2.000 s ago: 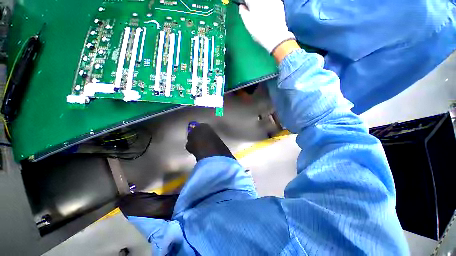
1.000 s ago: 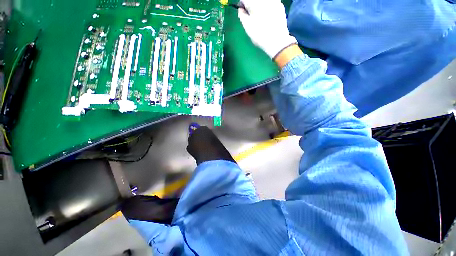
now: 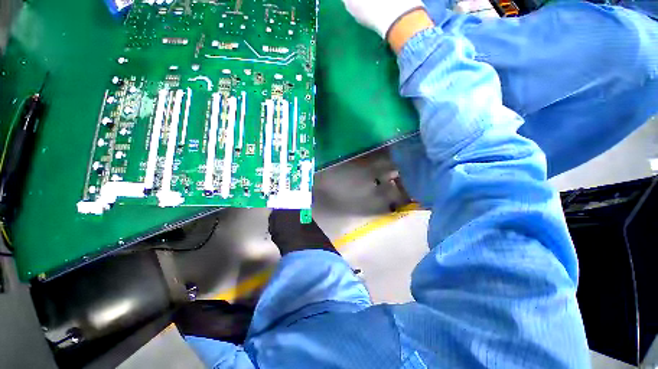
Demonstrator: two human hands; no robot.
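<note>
A large green circuit board (image 3: 195, 61) lies on the green mat, its upper part cut off by the top edge of the picture. Long white slot connectors (image 3: 222, 148) stand on it in groups, and a jagged white strip runs along its near edge. The board's near right corner sticks out past the mat's edge. My right hand (image 3: 382, 13), in a white glove, is at the top edge, right of the board. Its fingers are cut off, so what it holds is hidden. My left hand is not in view.
A black stick-like tool (image 3: 22, 144) with a yellow-green cord lies on the mat (image 3: 65, 230) at left. A small blue thing (image 3: 119, 6) is at the top edge. A person in a blue coat (image 3: 570, 79) is at upper right. A black box (image 3: 613, 267) stands at right.
The view has shifted, so board and mat sit lower in the picture. My right hand's fingers, seen before with a thin dark tool, are now out of the picture. The blue thing has come into view.
</note>
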